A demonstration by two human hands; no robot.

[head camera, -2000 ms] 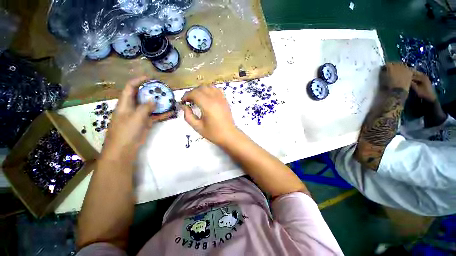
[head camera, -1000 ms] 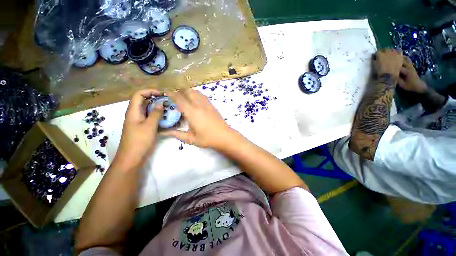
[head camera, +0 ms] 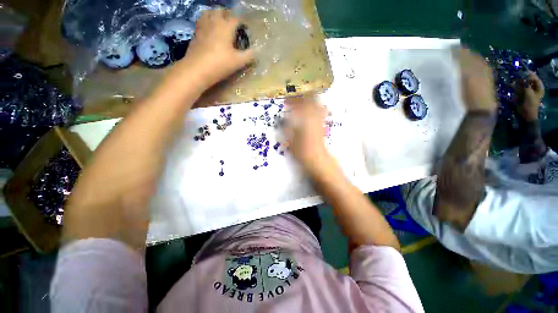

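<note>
My left hand is over the yellow-brown board at the upper left, its fingers and thumb around a dark wheel piece seen nearly edge-on. My right hand is blurred, low over the white sheet beside the small shiny purple-blue parts; its fingertips and anything in them cannot be made out. More small dark parts lie to the left of these. Three wheels with pale holed faces lie together on the right of the white sheet.
A clear plastic bag covers more pale discs on the board. An open carton of glittering parts stands at the left. At the right, another person's tattooed arm reaches across the sheet's end; shiny parts lie beyond.
My hands have parted from the wheel they held together: the left has moved up to the board, the right to the right. A third wheel now lies beside the two. The small parts lie differently.
</note>
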